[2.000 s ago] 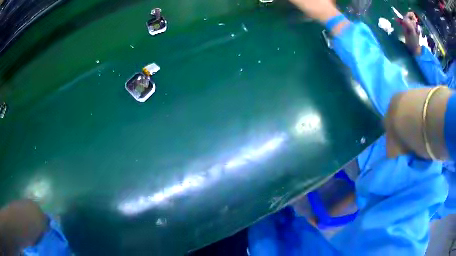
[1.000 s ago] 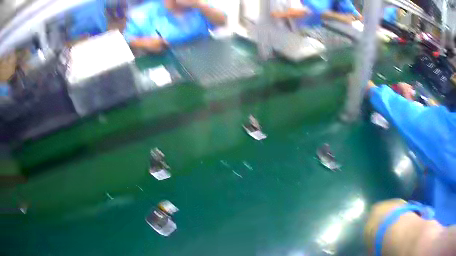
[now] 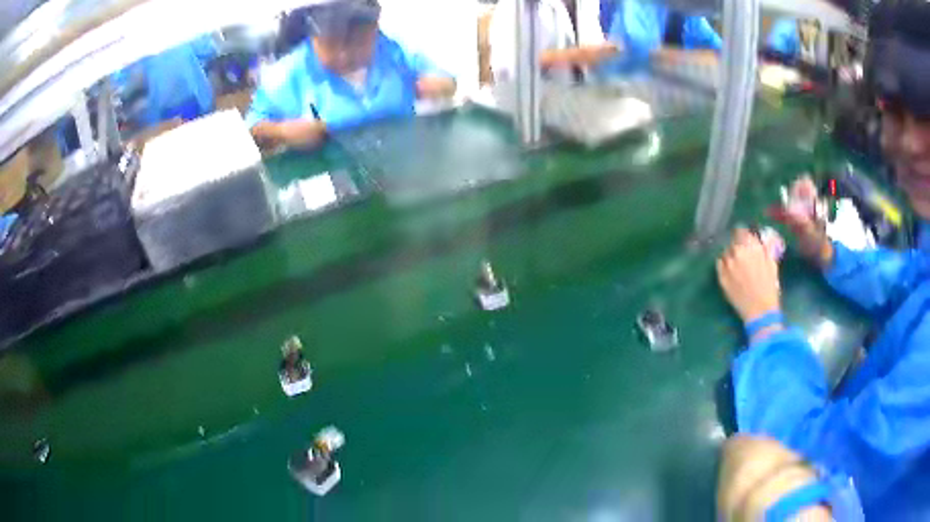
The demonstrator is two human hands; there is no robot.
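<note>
My right hand (image 3: 760, 477) is at the bottom right edge, blurred and cut off, with a blue band at the wrist. Its fingers and anything in them cannot be made out. My left hand is out of the picture. The nearest part-assembled unit (image 3: 318, 471), silver-rimmed with a dark inside and a pale and yellow part at its top, lies on the green belt (image 3: 449, 428). Similar units lie behind it (image 3: 295, 373), further back (image 3: 491, 292) and to the right (image 3: 658, 331). A small piece (image 3: 41, 450) lies at the far left.
A neighbour in blue at the right has both hands (image 3: 750, 270) over the belt. A grey metal post (image 3: 727, 122) stands beside them. Black stacks (image 3: 76, 245), a white-topped stack (image 3: 199, 168) and another person (image 3: 357, 87) are beyond the belt.
The view has tilted up from the belt to the far side. My left hand, at the lower left two seconds ago, is out of the picture. My right hand sits lower in the frame.
</note>
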